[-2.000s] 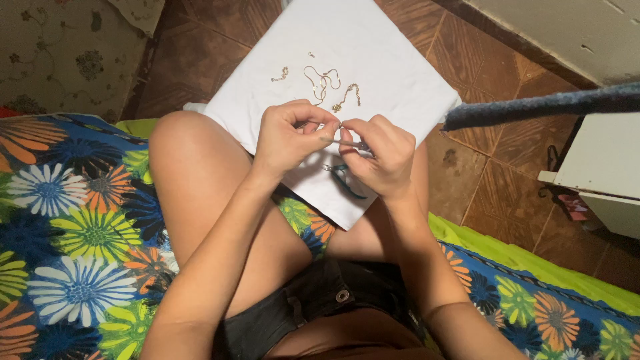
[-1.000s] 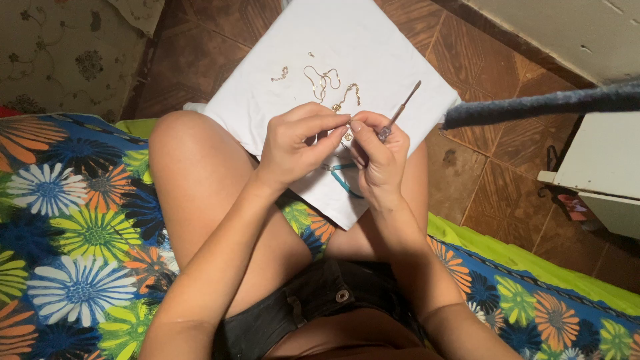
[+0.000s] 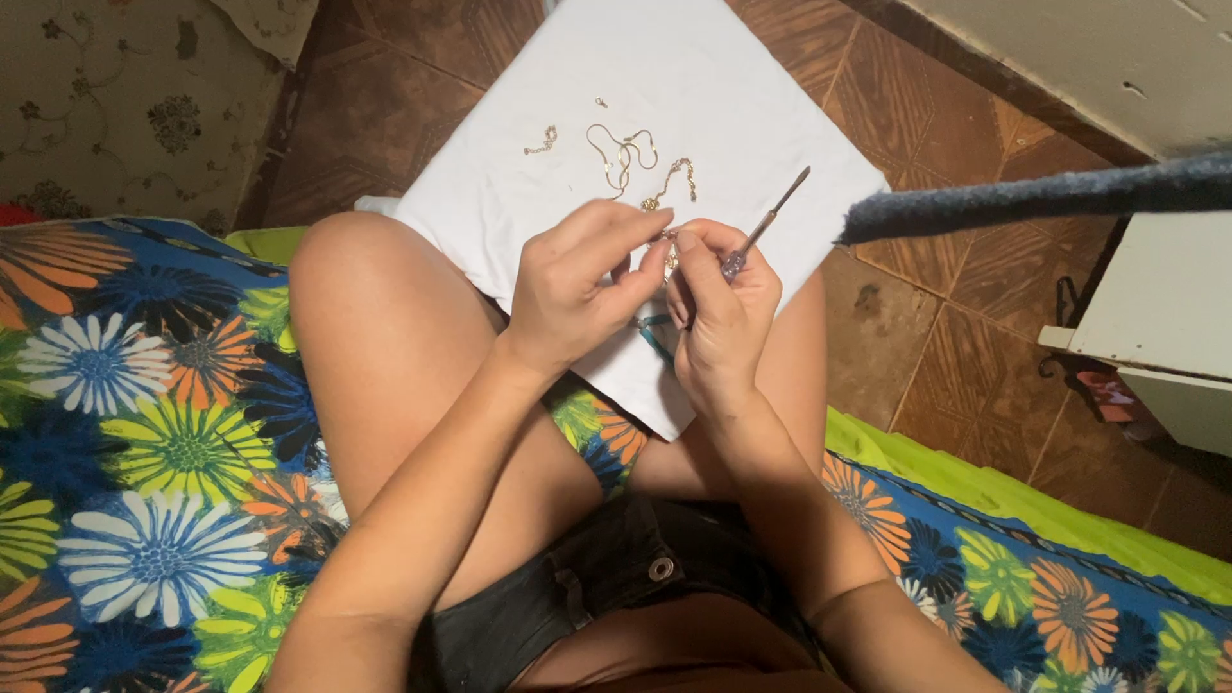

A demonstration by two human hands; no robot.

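Note:
My left hand (image 3: 587, 279) and my right hand (image 3: 727, 303) meet over a white cloth-covered surface (image 3: 500, 202). Between their fingertips is a small gold-coloured chain piece (image 3: 671, 258), mostly hidden by the fingers. A small screwdriver (image 3: 767, 221) with a purplish handle also rests in my right hand, its tip pointing up and away to the right. Beyond the hands lie a thin gold chain necklace (image 3: 624, 159), a twisted gold chain (image 3: 685, 173) with a cluster at one end, a short chain (image 3: 542, 142) and a tiny metal piece (image 3: 601, 102). Teal-handled pliers (image 3: 656, 337) lie partly hidden below my hands.
The white surface stands in front of my knees. A floral bedspread (image 3: 154, 462) lies beneath me. A dark fuzzy bar (image 3: 1020, 197) juts in from the right, above the tiled floor (image 3: 895, 337). White furniture (image 3: 1174, 289) stands at the right.
The screwdriver in my right hand was less visible two seconds ago and now points up and outward. Both hands have stayed together over the cloth.

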